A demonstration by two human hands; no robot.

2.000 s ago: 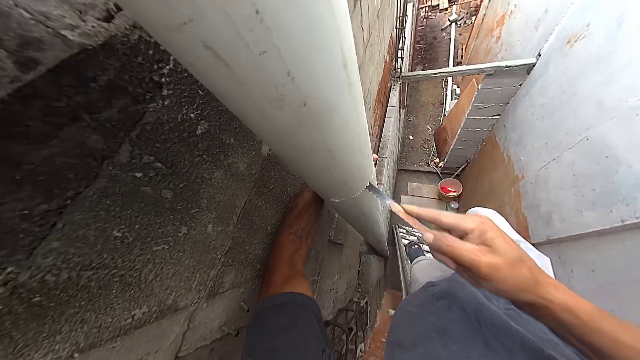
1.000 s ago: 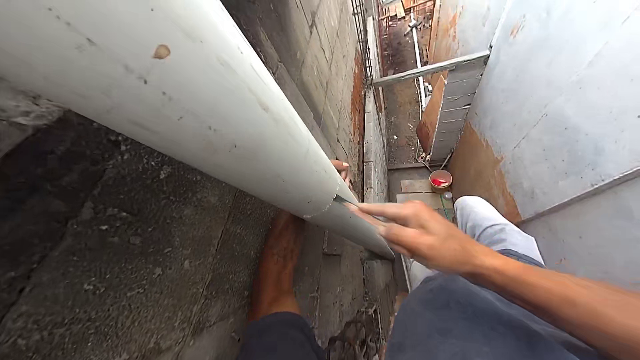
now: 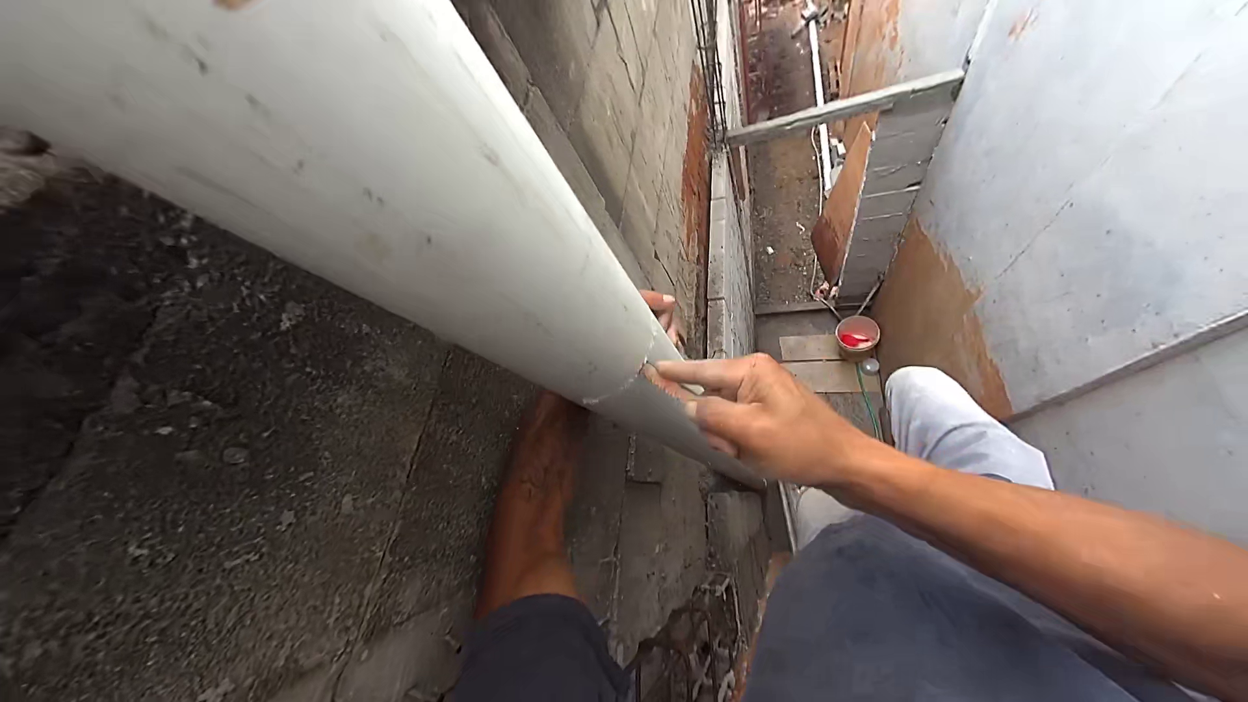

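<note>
A thick white plastic pipe (image 3: 419, 224) runs from the upper left down to the middle, with a cut or joint line around it near its lower part. My right hand (image 3: 770, 414) is at that line, its fingers pinched on a thin blade-like tool (image 3: 673, 386) that is mostly covered by the fingers. My left arm passes behind the pipe; fingertips of my left hand (image 3: 663, 304) show at the pipe's far side, touching or very near it. The rest of that hand is hidden by the pipe.
Rough concrete (image 3: 224, 468) lies left, a block wall (image 3: 624, 117) beyond the pipe, and a grey panel wall (image 3: 1102, 175) right. A crossbar (image 3: 848, 107) spans the gap. Far below stand a bucket (image 3: 858, 336) with something red and a leaning board (image 3: 842, 210). Rebar (image 3: 697, 634) is near my body.
The right hand has moved in against the pipe's line; the metal blade seen earlier is now mostly covered. Fingers of the left hand have come into sight beyond the pipe.
</note>
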